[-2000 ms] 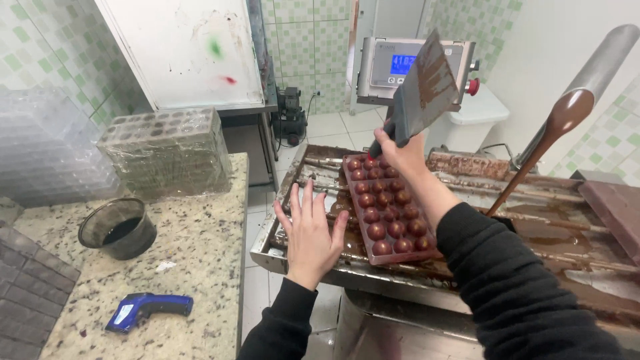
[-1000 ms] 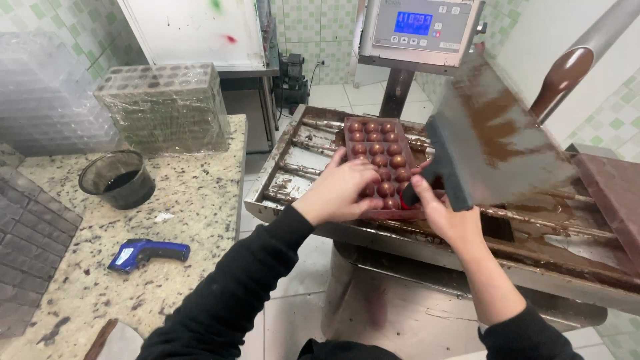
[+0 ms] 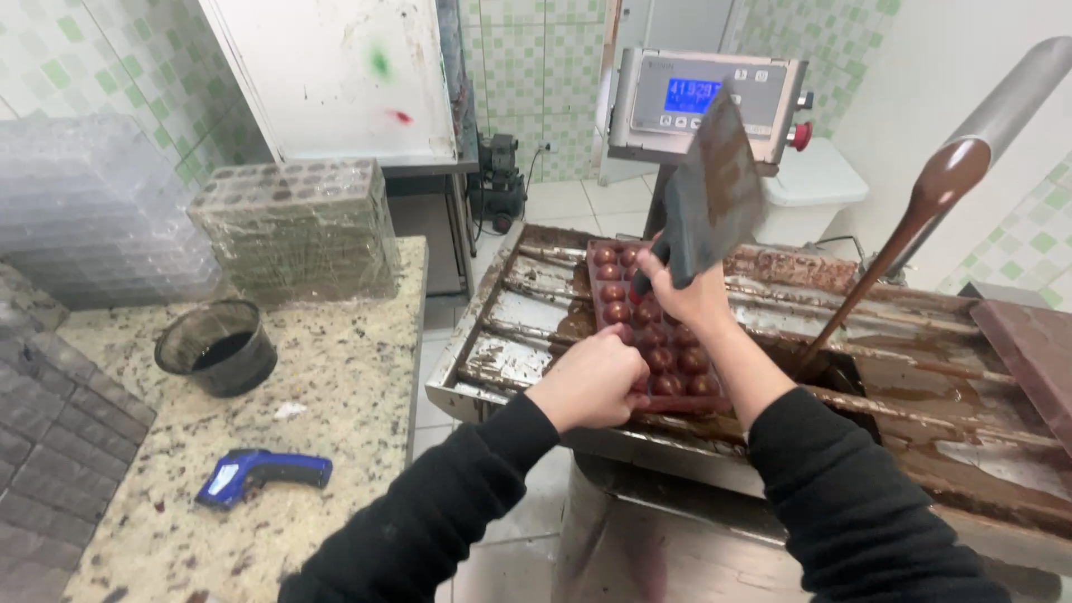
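Observation:
A chocolate mold with rows of round, shiny reddish-brown cavities [image 3: 657, 360] lies on the chocolate-smeared rods of a steel tempering machine's tray [image 3: 494, 327]. My left hand [image 3: 593, 377], fingers curled, is at the mold's lower left edge; whether it grips the edge cannot be told. My right hand [image 3: 691, 289] is closed around the dark handle of a wide metal scraper [image 3: 724, 188], its chocolate-streaked blade raised above the mold's upper right part. To the right, melted chocolate [image 3: 875, 264] pours from a metal spout [image 3: 1017, 96] into a dark opening in the tray.
A granite counter [image 3: 360, 419] at left bears a blue infrared thermometer [image 3: 264, 476], a dark bowl [image 3: 216, 347], a wrapped block of molds [image 3: 293, 230] and stacked clear molds [image 3: 92, 209]. A control panel [image 3: 708, 100] stands behind the tray. Another mold [image 3: 1030, 360] lies at far right.
My left hand has moved from over the mold's cavities to its lower left edge. The scraper, low at the mold's right side a second ago, is now raised above the mold.

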